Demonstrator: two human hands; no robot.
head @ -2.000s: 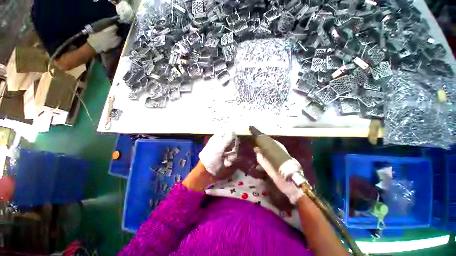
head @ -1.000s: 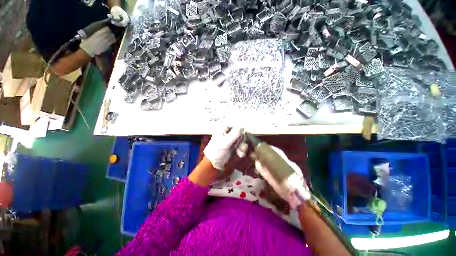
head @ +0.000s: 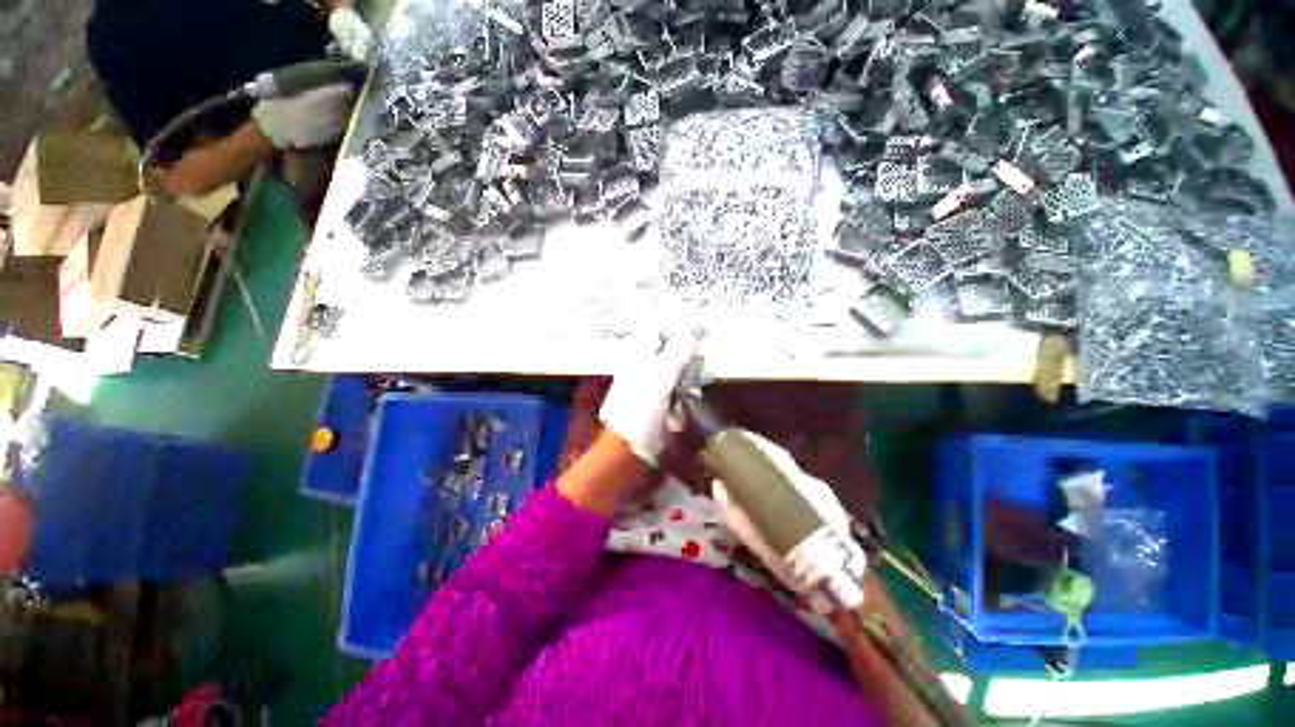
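My right hand (head: 798, 547) in a white glove is closed around a thick olive-brown pneumatic tool (head: 764, 489), its dark nose pointing up-left. My left hand (head: 651, 394), also gloved, is at the table's front edge, its fingers close together around a small greyish part (head: 692, 376) at the tool's nose; the part is mostly hidden. A heap of dark metal brackets (head: 980, 234) lies on the white table (head: 469, 330). A clear bag of silver screws (head: 741, 213) lies at the heap's front centre.
A larger crinkled bag (head: 1172, 315) covers the right table corner. Below are a left blue bin (head: 372, 568) with dark parts and a right blue bin (head: 1101, 633). Another worker's gloved hand (head: 306, 117) is at upper left, near cardboard boxes (head: 149, 263).
The left hand went from apart from the tool to meeting its nose, then moved slightly up and forward. The tool moved a little down and back. The other worker's hands shifted slightly.
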